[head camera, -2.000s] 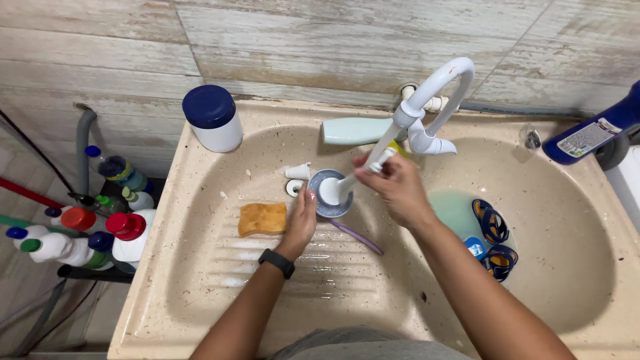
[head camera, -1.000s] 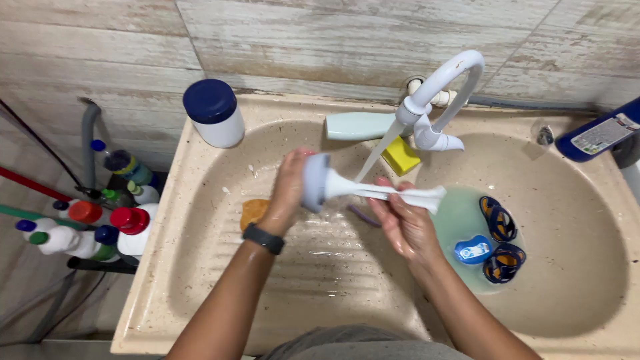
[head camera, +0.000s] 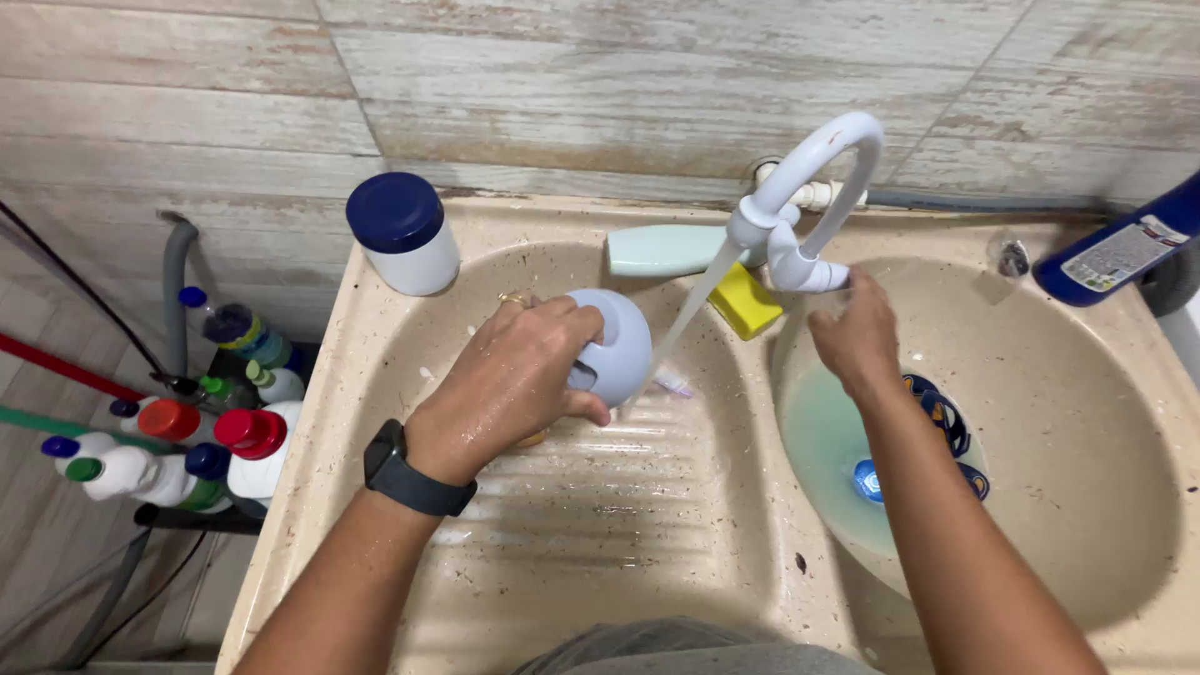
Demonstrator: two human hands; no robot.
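My left hand (head camera: 511, 380), with a dark watch on the wrist, grips a pale lavender rounded plastic piece (head camera: 623, 347) over the ribbed basin. Water runs from the white faucet (head camera: 755, 220) just beside that piece. With its fingertips my right hand (head camera: 858, 328) touches the end of the faucet's white handle (head camera: 820, 275). A yellow sponge (head camera: 745, 302) lies on the ridge between the basins, near a pale green bottle (head camera: 666, 250) on its side. Part of a purple-handled item (head camera: 673, 383) shows behind the water. The orange sponge is mostly hidden under my left hand.
A white jar with a blue lid (head camera: 403, 234) stands on the back left corner of the sink. The right basin holds cloudy water, sandals (head camera: 937, 412) and a blue item (head camera: 868, 480). A blue bottle (head camera: 1116, 253) leans at the right; several bottles (head camera: 169, 422) stand at the left.
My right hand has left the white-handled item it held and moved up and right to the faucet handle. The long white handle is out of sight. My left hand still holds the lavender piece.
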